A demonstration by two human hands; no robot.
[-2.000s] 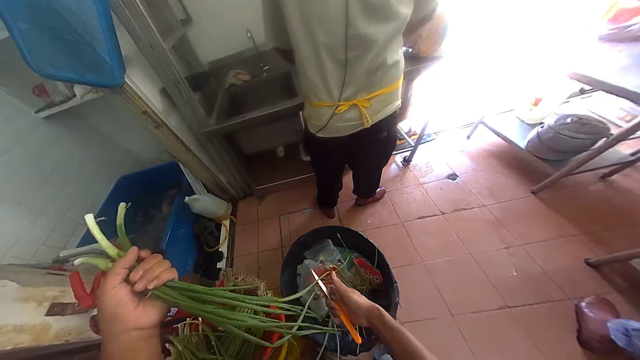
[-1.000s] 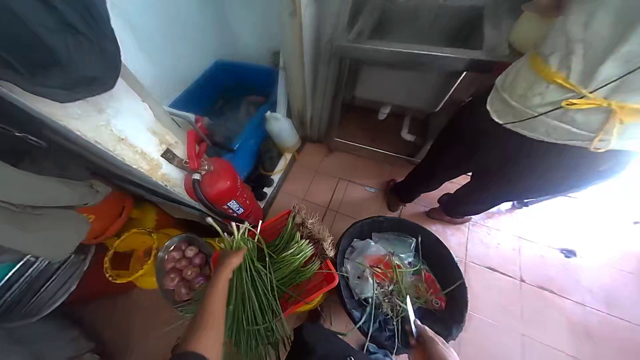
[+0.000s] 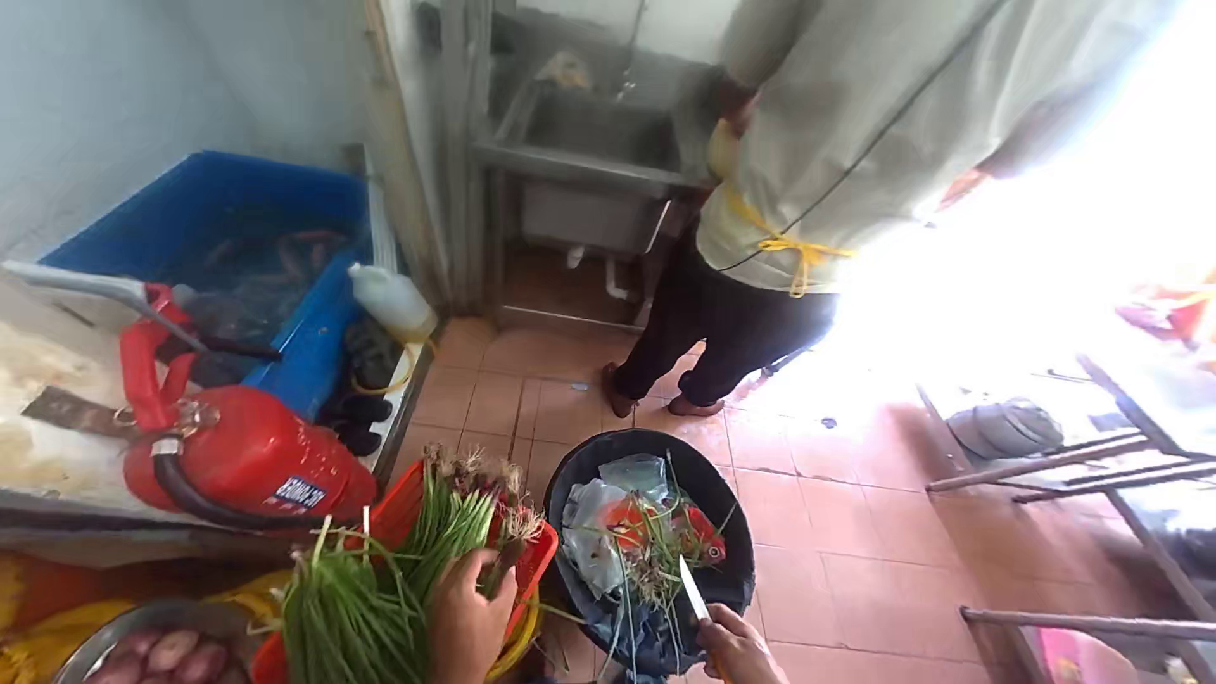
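My left hand (image 3: 473, 608) reaches into a red plastic basket (image 3: 543, 560) of spring onions (image 3: 356, 598), thumb and fingers apart at the stems near the roots; whether it grips any is unclear. My right hand (image 3: 736, 646) holds a small knife (image 3: 693, 591), blade pointing up and left over a round black bin (image 3: 746, 570). Plastic bags (image 3: 591, 537) and green and rooty trimmings (image 3: 655, 560) lie in the bin. One bunch of spring onions has roots facing up-right at the basket's far end.
A red fire extinguisher (image 3: 256, 456) stands left, near a blue tub (image 3: 313, 351) of water and a plastic jug (image 3: 391, 302). A metal bowl (image 3: 71, 665) holds red onions (image 3: 174, 652). A person (image 3: 760, 313) stands before a steel sink (image 3: 598, 171); wooden frames (image 3: 1045, 461) are at right.
Two seconds ago my left hand held up spring onions beside the blade; now it is at the red basket. The knife remains in my right hand. The view has shifted.
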